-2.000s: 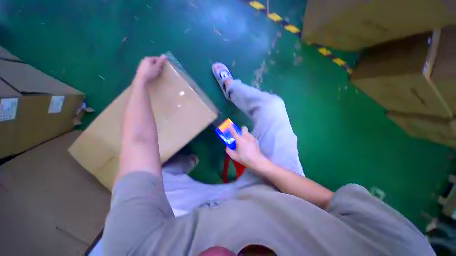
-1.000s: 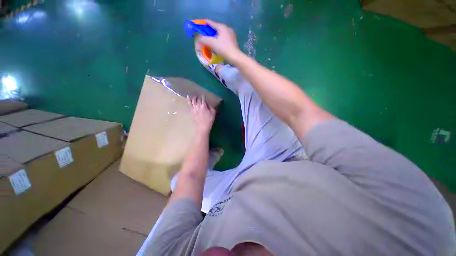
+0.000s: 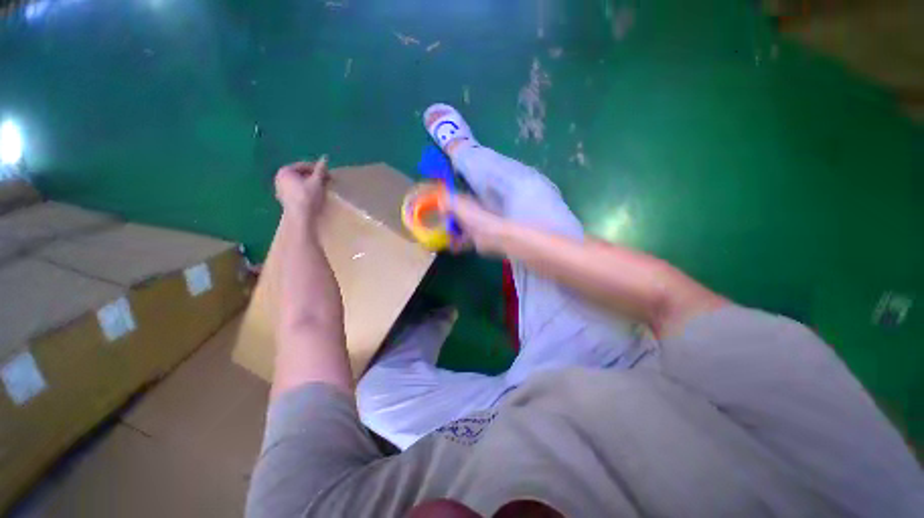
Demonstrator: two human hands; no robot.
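A brown shipping carton [image 3: 377, 273] stands tilted on the left side, against my leg, with shiny tape along its upper edge. My left hand [image 3: 302, 187] is at the carton's far upper corner, fingers pinched at the edge; whether it grips the carton or a tape end is too small to tell. My right hand [image 3: 468, 225] holds the blue tape gun [image 3: 438, 167], with its orange-yellow roll [image 3: 429, 216] at the carton's right upper corner. The tape gun and right hand are blurred.
Stacked cartons [image 3: 132, 265] with white labels are at the left, beside a large brown cardboard surface [image 3: 177, 430]. My foot [image 3: 446, 125] is on the green floor beyond the carton. A red stool [image 3: 511, 304] shows partly between my legs. Blurred brown cartons [image 3: 861, 40] are at the top right.
My right hand has brought the tape gun down from above the foot to the carton's right corner. My left hand has moved from the carton's right side to its far left corner.
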